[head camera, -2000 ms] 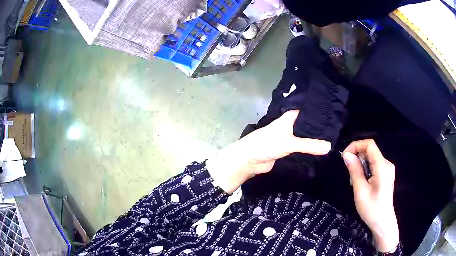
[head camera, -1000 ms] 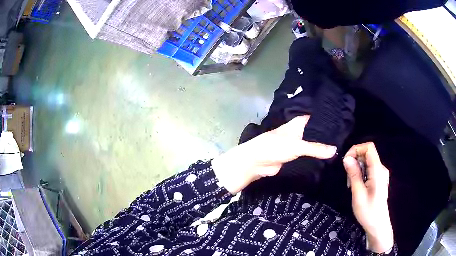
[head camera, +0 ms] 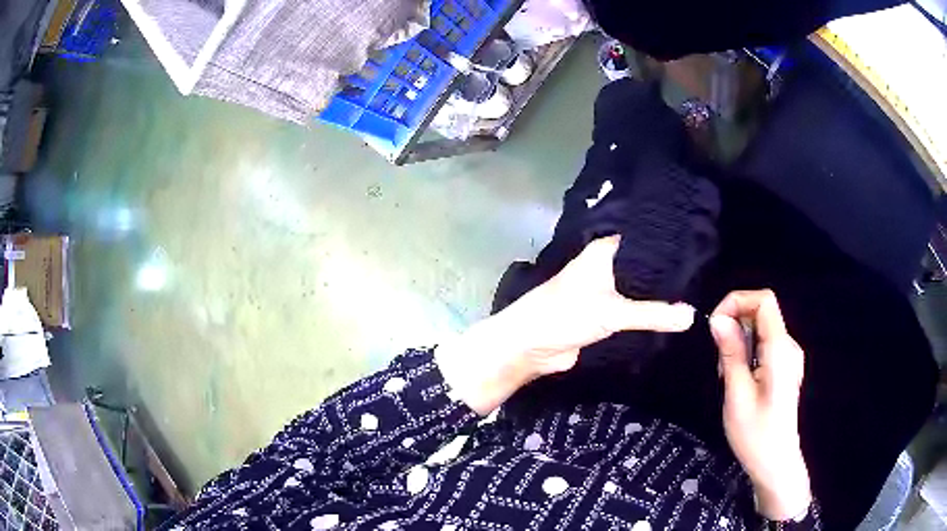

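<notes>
A black garment with a gathered, ruched part lies over the lap. My left hand grips the ruched part, with the thumb on top pointing right and the other fingers hidden under the cloth. My right hand is just right of the left thumb tip, with thumb and index finger pinched together. A tiny bright sliver, which looks like a needle, shows at the right fingertips. Thread cannot be made out against the black cloth. A small dark thing in the right palm is mostly hidden.
A grey fabric-lined bin and a blue plastic crate stand at the top. A white table edge with yellow measuring tape is at the upper right, with a black heap beside it. A cardboard box is at far left.
The garment and left hand shifted slightly right and then back left with the view. My right hand stays near the left thumb, and the sliver at its fingertips shows again.
</notes>
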